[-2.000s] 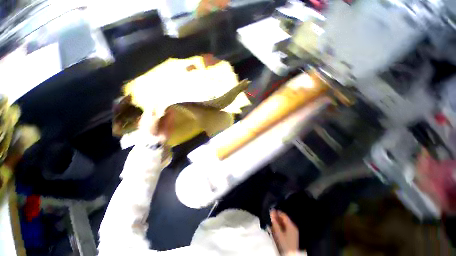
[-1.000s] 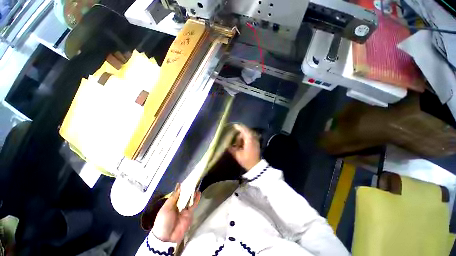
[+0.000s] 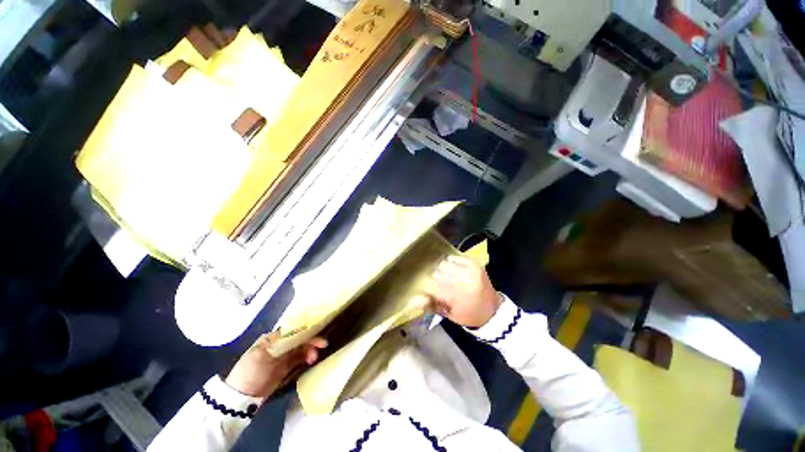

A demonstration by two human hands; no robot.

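A yellow workpiece (image 3: 353,265) is held open like a tube or folded panel in front of my chest, with a dark gap between its layers. My left hand (image 3: 267,362) grips its lower left end, the fingers partly hidden by it. My right hand (image 3: 462,290) holds its right end, with some fingers inside or behind the fabric. The long white machine arm (image 3: 207,311) lies beyond it to the left. On the arm is the orange-yellow clamp plate (image 3: 309,115) with black handwriting and a slot along it.
A yellow workpiece stack (image 3: 176,150) with brown patches lies left of the arm. A second yellow pile (image 3: 675,397) is at the lower right. A white machine part (image 3: 600,110) and a red ribbed pad (image 3: 697,141) stand at the upper right. A red thread hangs at top centre.
The workpiece has been spread from a narrow edge-on strip to a wide, opened shape. My right hand has moved a little right and down; my left hand has moved slightly left.
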